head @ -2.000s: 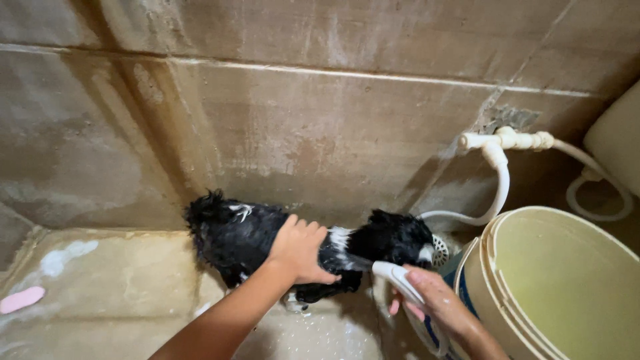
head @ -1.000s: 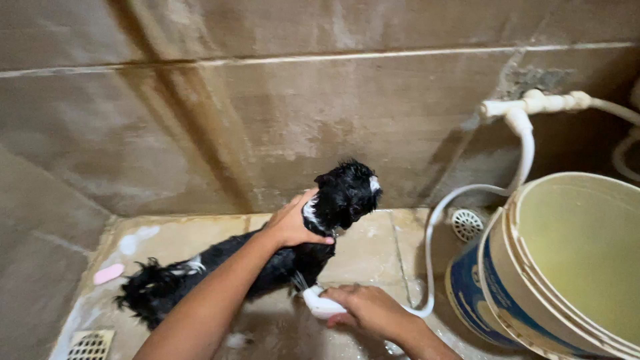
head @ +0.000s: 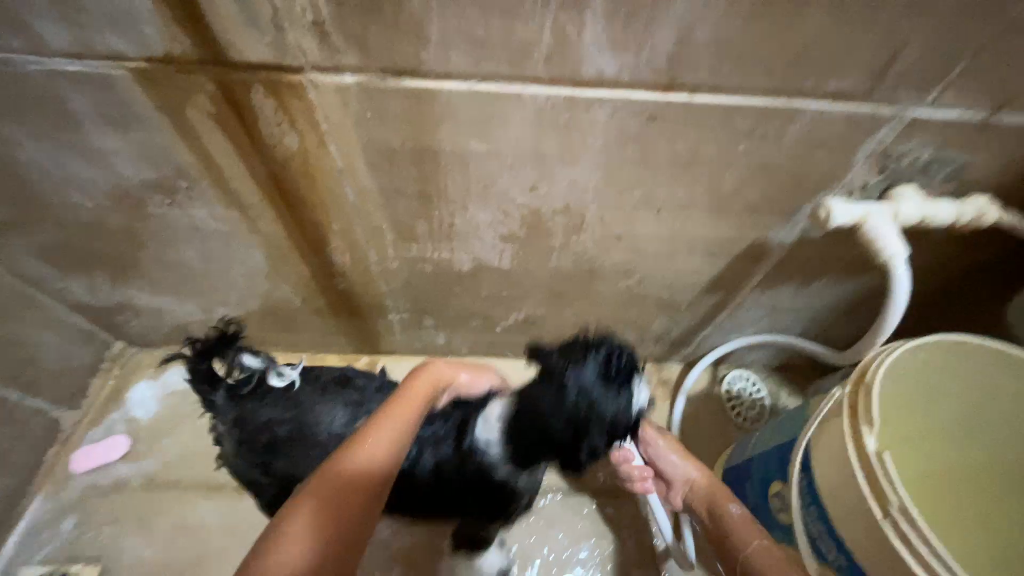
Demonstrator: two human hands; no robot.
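Observation:
A wet black and white dog (head: 448, 464) stands on the tiled floor with its head to the right and its tail to the left. My left hand (head: 468, 380) rests on its back behind the white neck, its fingers partly hidden over the far side. My right hand (head: 660, 468) grips a white hand shower (head: 658, 512) just below the dog's muzzle. Water droplets show on the floor beneath the head. The white hose (head: 740, 344) runs from the hand shower up to a pipe fitting (head: 908, 210) on the wall.
At the right stands a large bucket (head: 836, 480) with yellowish contents. Near it is a round floor drain (head: 746, 396). A pink bar of soap (head: 100, 454) lies at the left. A stained tiled wall (head: 512, 216) rises behind the dog.
The dog's head has turned and lowered to the right. My left hand has gone from its neck to its back. The hand shower has moved from beside its chest to below its muzzle.

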